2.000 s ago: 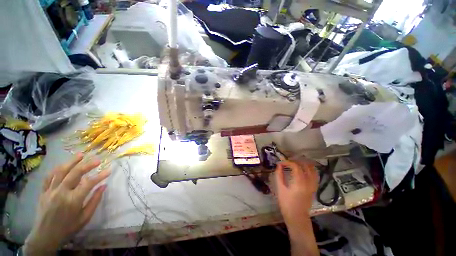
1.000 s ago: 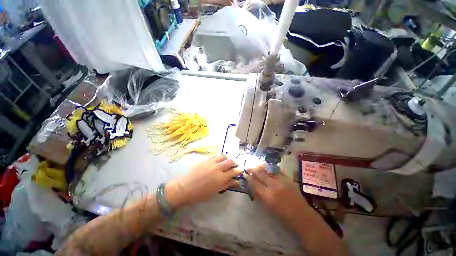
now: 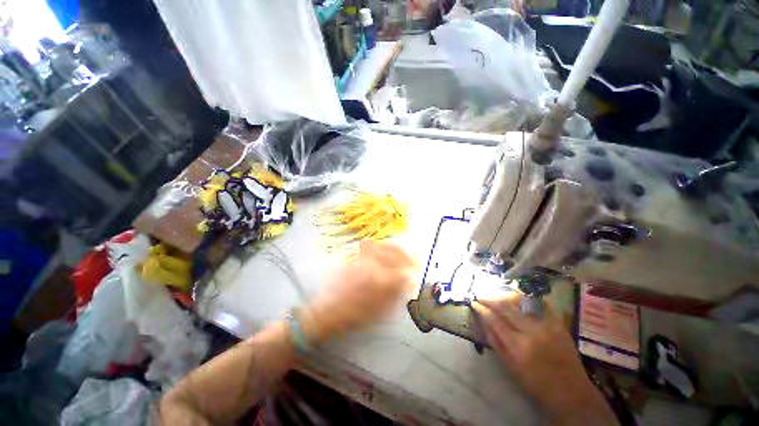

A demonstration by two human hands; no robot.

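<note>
A black-and-white patch lies on the machine bed at the lit needle area, left of the presser foot. My right hand rests just in front of the needle area with its fingertips at the patch's right side; glare hides what they touch. My left hand is blurred, over the table at the near edge of the yellow tassel bunch; whether it holds a tassel cannot be told. The sewing machine head stands above the patch.
Finished tasselled patches lie in a pile on cardboard at the left. A clear plastic bag is behind them. A phone and another patch lie right of the needle. White cloth hangs at the back.
My left hand has moved left from the needle area toward the tassels. My right hand stays at the needle. The patch now shows at the needle. The view has swung left.
</note>
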